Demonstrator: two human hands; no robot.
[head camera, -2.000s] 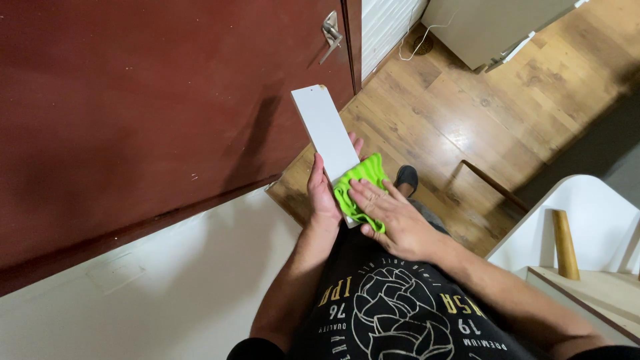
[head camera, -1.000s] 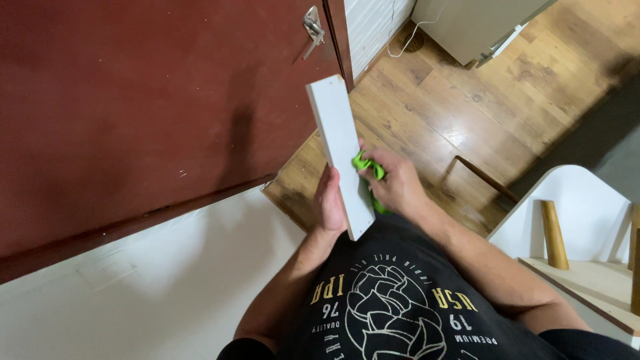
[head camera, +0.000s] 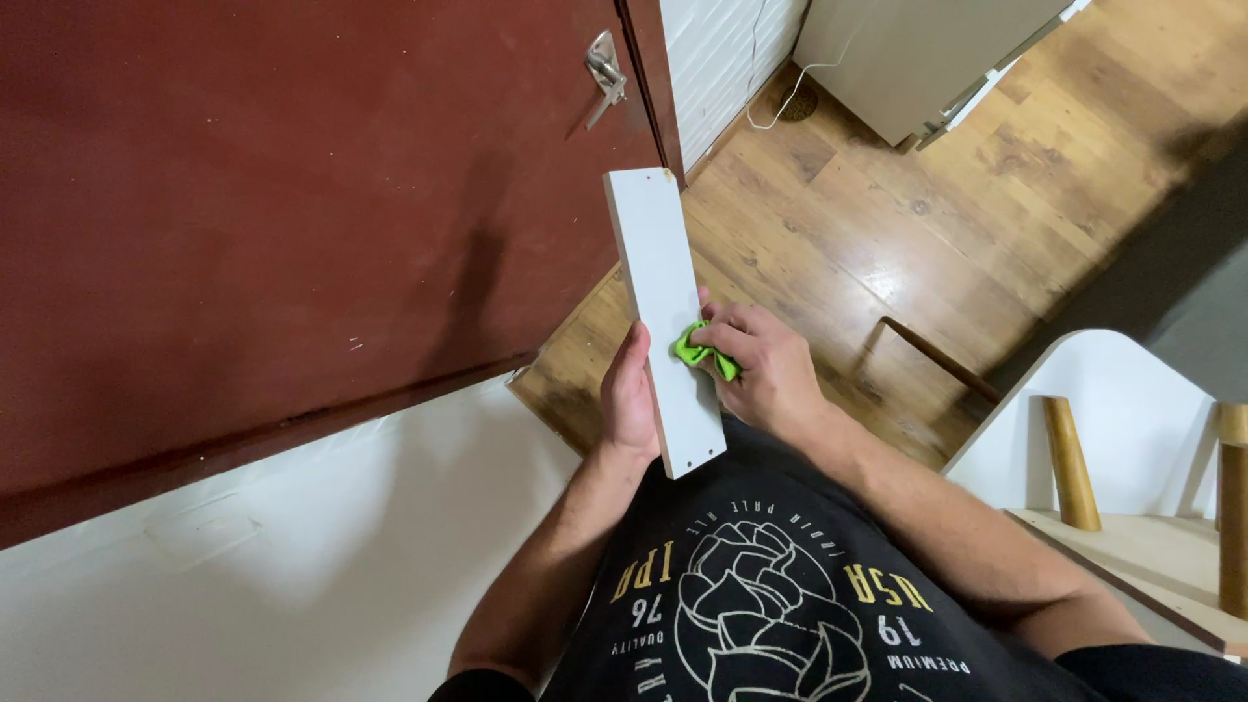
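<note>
A narrow white board (head camera: 663, 263) is held lengthwise in front of my body, with small holes at its lower end and a chipped corner at its upper end. Along its left edge my left hand (head camera: 632, 395) grips it, the thumb against the side and the rest of the fingers mostly hidden behind. My right hand (head camera: 765, 361) pinches a bunched bright green cloth (head camera: 707, 353), which rests on the board's face near its right edge, a little below the middle.
A dark red door (head camera: 292, 195) with a metal handle (head camera: 604, 73) is at the left. Wood-look flooring (head camera: 907, 224) spreads ahead. At the upper right stands a pale cabinet (head camera: 877, 58) beside a white cable (head camera: 765, 125). White furniture with wooden legs (head camera: 1071, 463) is at the lower right.
The green cloth, earlier spread under my right palm over the board's lower part, is now bunched in my fingers on its face. The board has turned in my left hand.
</note>
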